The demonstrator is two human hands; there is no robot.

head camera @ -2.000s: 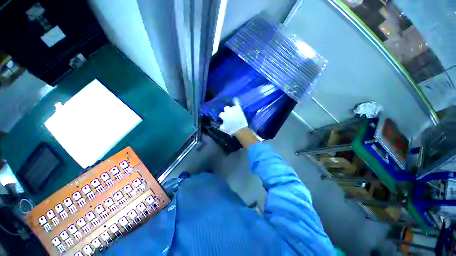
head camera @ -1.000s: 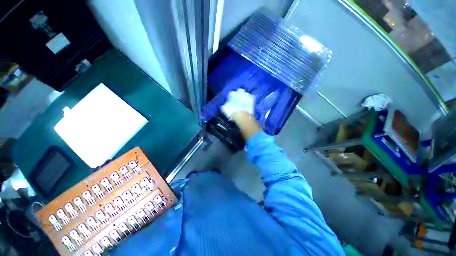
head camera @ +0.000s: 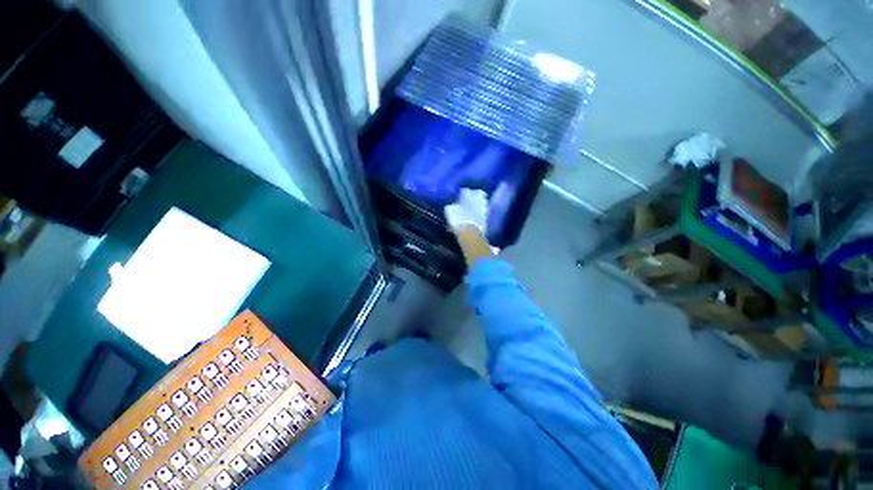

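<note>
My right hand, in a white glove, reaches over the front edge of a black bin that holds blue plastic. Its fingers are blurred, and I cannot tell if they hold anything. A stack of clear ridged plastic lies over the back of the bin. An orange-brown tray with three rows of silver-and-black transistors is tilted at my left side, against my blue sleeve. My left hand is hidden or out of the picture.
A green bench at the left bears a white sheet and a dark flat tray. Black boxes stand behind it. A metal post rises between bench and bin. A rack with cartons stands at the right.
My right hand has drawn back from deeper over the blue plastic to the bin's front edge. The view has shifted, and the orange-brown tray sits lower and more tilted in it.
</note>
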